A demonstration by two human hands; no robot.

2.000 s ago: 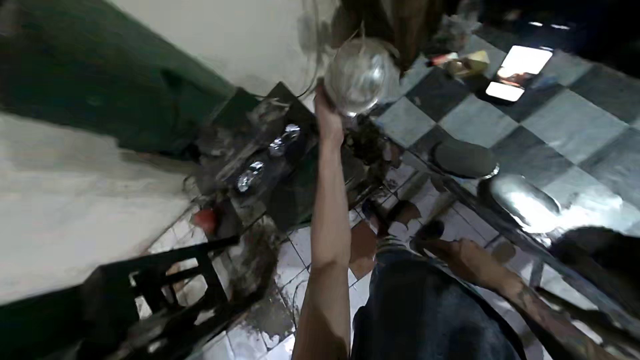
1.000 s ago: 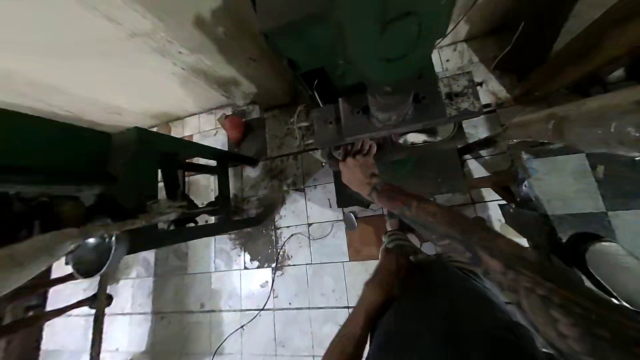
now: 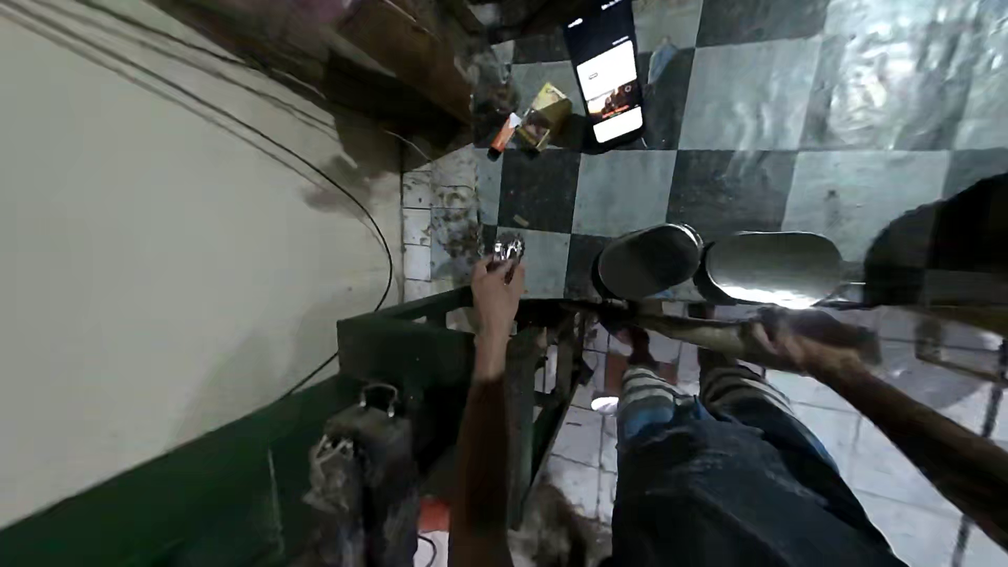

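My left hand (image 3: 498,287) reaches forward over the near edge of the checkered surface (image 3: 752,94), its fingertips on a small shiny metal piece (image 3: 509,249). To the right, my right hand (image 3: 799,346) is blurred and lies around a long pole-like bar (image 3: 709,332) that runs along the edge of the surface; its exact grip is hard to see. Between the hands, a dark oval metal piece (image 3: 650,261) and a brighter oval metal piece (image 3: 773,266) lie side by side near the edge.
A phone (image 3: 610,79) with a lit screen, an orange lighter (image 3: 504,135) and a yellow box (image 3: 545,116) lie farther back. A green metal frame (image 3: 402,346) stands at the left, beside a pale wall with a black cable (image 3: 346,193). A dark round object (image 3: 937,244) is at the right.
The view has swung greatly from the floor back to the checkered surface. My left hand now touches the shiny metal piece; two seconds ago it was at a clear, rounded object.
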